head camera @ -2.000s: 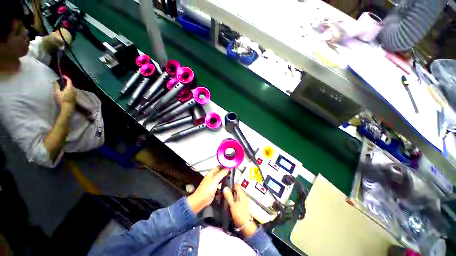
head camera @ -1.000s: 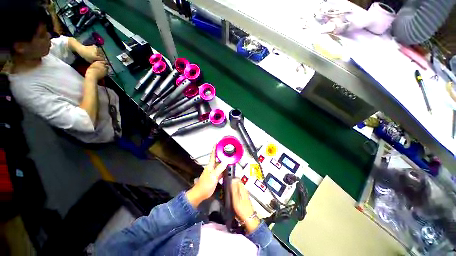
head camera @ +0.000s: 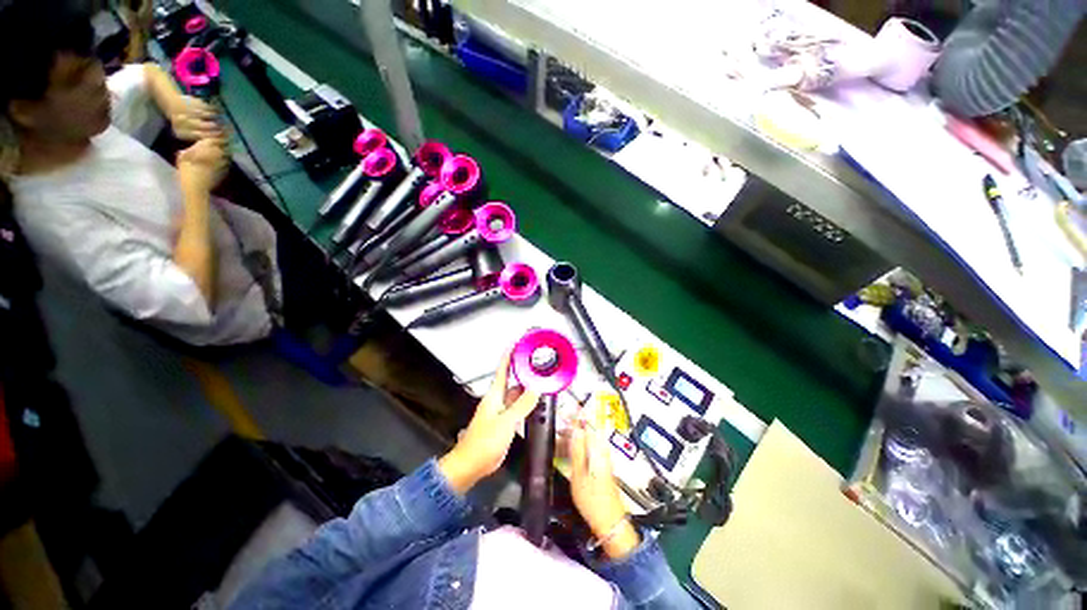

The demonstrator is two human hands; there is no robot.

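Observation:
A hair dryer [head camera: 540, 459] with a pink ring head and dark handle stands upright in front of me, its head facing up at the camera. My left hand [head camera: 491, 431] holds it just below the pink head. My right hand [head camera: 587, 471] is raised beside the handle, over the near edge of the test panel; whether it holds anything is unclear. The white test panel [head camera: 606, 449] has two dark-framed displays, yellow discs and red switches. A dark-headed dryer [head camera: 581, 319] lies beside the panel, its handle reaching onto it.
Several pink-headed dryers [head camera: 459, 218] lie in a row left of the panel. Black cords [head camera: 715, 471] bundle at the panel's right. A beige board [head camera: 801, 530] lies further right. A seated person [head camera: 143, 215] works at the left. A white shelf [head camera: 715, 107] runs above the green belt [head camera: 620, 256].
My right hand has moved off the dryer's handle, to the right and up toward the panel. My left hand keeps its hold. The seated person at left has raised a pink-headed dryer.

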